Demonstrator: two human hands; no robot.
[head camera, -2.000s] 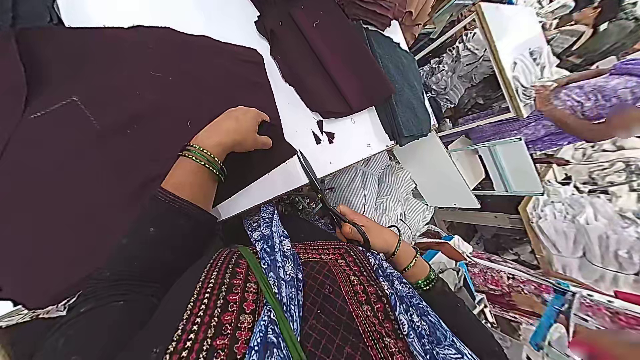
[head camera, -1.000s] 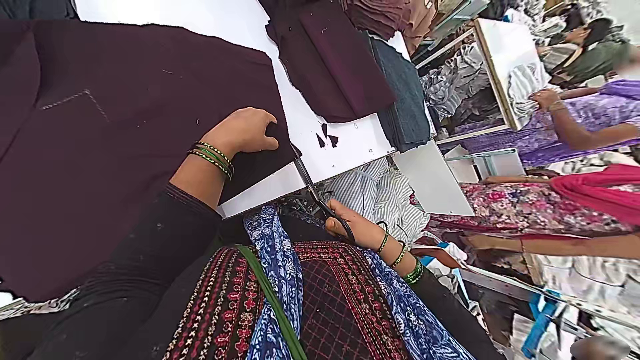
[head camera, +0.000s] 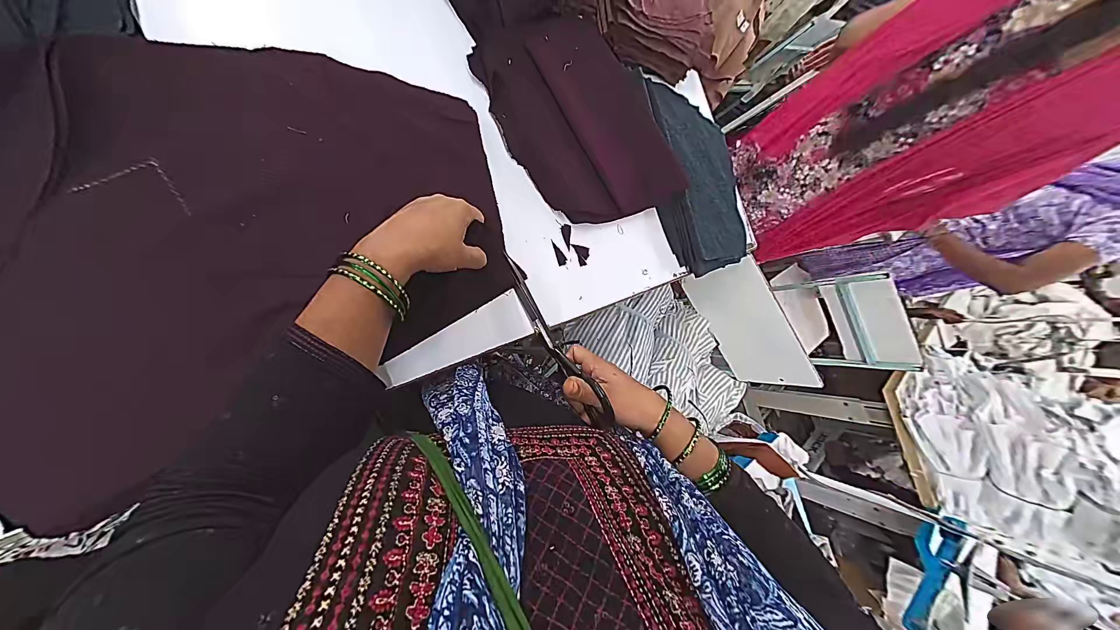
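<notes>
A large piece of dark maroon fabric (head camera: 219, 262) lies over the white table (head camera: 612, 280) and hangs toward me at the left. My left hand (head camera: 429, 234) is on its right part, thumb and index finger at a dark fold or edge; whether they pinch the cloth is unclear. In my right hand (head camera: 608, 389) are long dark-handled scissors (head camera: 542, 331), fingers around the handles. Their blades point up and left, with the tip at the fabric's right edge beside my left fingertips. Several small dark fabric scraps (head camera: 570, 249) lie on the table right of the blades.
Folded maroon cloth (head camera: 586, 122) and a dark blue-grey fabric stack (head camera: 696, 175) lie along the table's far right. Striped cloth (head camera: 647, 341) is bundled below the table edge. Beyond are a white panel (head camera: 752, 315), heaped white garments (head camera: 989, 437) and people in pink and purple clothing (head camera: 954, 166).
A person in pink and floral clothing has moved farther up across the right background. My hands and the scissors stay nearly in the same place at the fabric's edge.
</notes>
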